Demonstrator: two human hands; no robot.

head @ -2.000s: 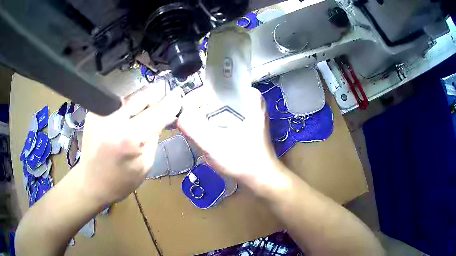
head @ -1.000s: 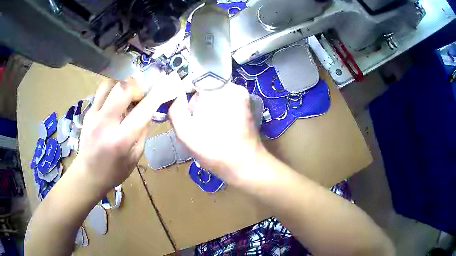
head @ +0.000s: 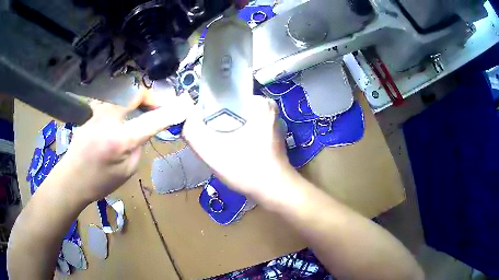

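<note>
My left hand (head: 106, 145) is at the needle area, left of the metallic cover plate (head: 227, 76), fingers stretched right. My right hand (head: 241, 147) is beside and below the plate, its fingers partly hidden by it. A workpiece lies between the fingertips; a blue edge of it (head: 174, 131) shows below them, the rest is overexposed or covered. A blue panel with a key ring (head: 223, 201) and grey panels (head: 169, 172) lie on the table below my hands.
The sewing machine arm (head: 312, 33) spans the upper right. A grey panel (head: 328, 90) lies on blue panels with rings (head: 347, 128). A red-handled tool (head: 386, 79) is on the white base. Small printed pieces (head: 46, 161) and a curled side band (head: 112, 214) are at left. Blue cloth (head: 448, 164) hangs right.
My left hand has shifted left, and its fingers stretch flatter toward the right hand. My right hand stays beside the plate. More of a blue-edged piece shows beneath the fingers than two seconds ago.
</note>
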